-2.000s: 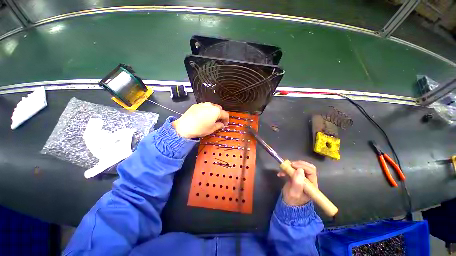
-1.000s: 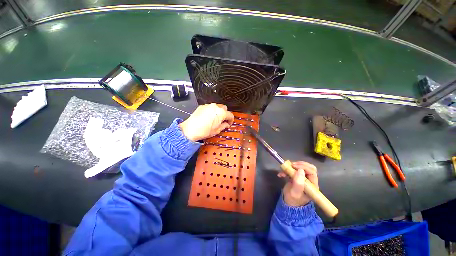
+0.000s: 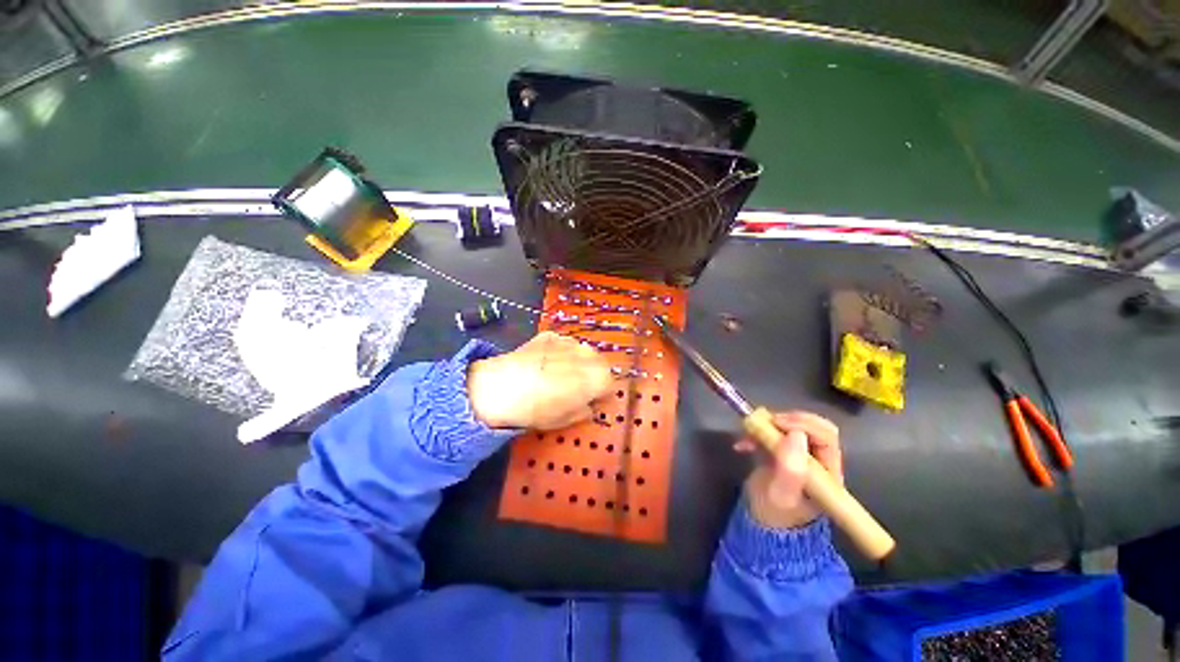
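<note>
The orange-red perforated jig [image 3: 589,459] lies in front of me, with rows of small leaded components [image 3: 595,305] across its upper part. My left hand [image 3: 550,379] rests over the jig's left middle, fingers curled and fingertips hidden. Thin solder wire [image 3: 453,279] runs from the spool [image 3: 334,204] to the jig's upper left, just above this hand; whether the fingers hold it cannot be told. My right hand [image 3: 792,463] grips the pale wooden handle of the soldering iron [image 3: 841,504]. The iron's metal tip points at the upper right rows.
A black fan [image 3: 634,213] stands behind the jig. Small black cylindrical parts [image 3: 479,314] lie left of it. A bag [image 3: 207,323] with a white glove or cloth [image 3: 298,356] is left. Right are the iron stand [image 3: 870,369], orange-handled cutters [image 3: 1029,433] and a blue bin [image 3: 893,627].
My left hand has moved down the jig, uncovering its upper left rows and a small black part beside it. The view has shifted slightly. The iron stays in my right hand at the upper right rows.
</note>
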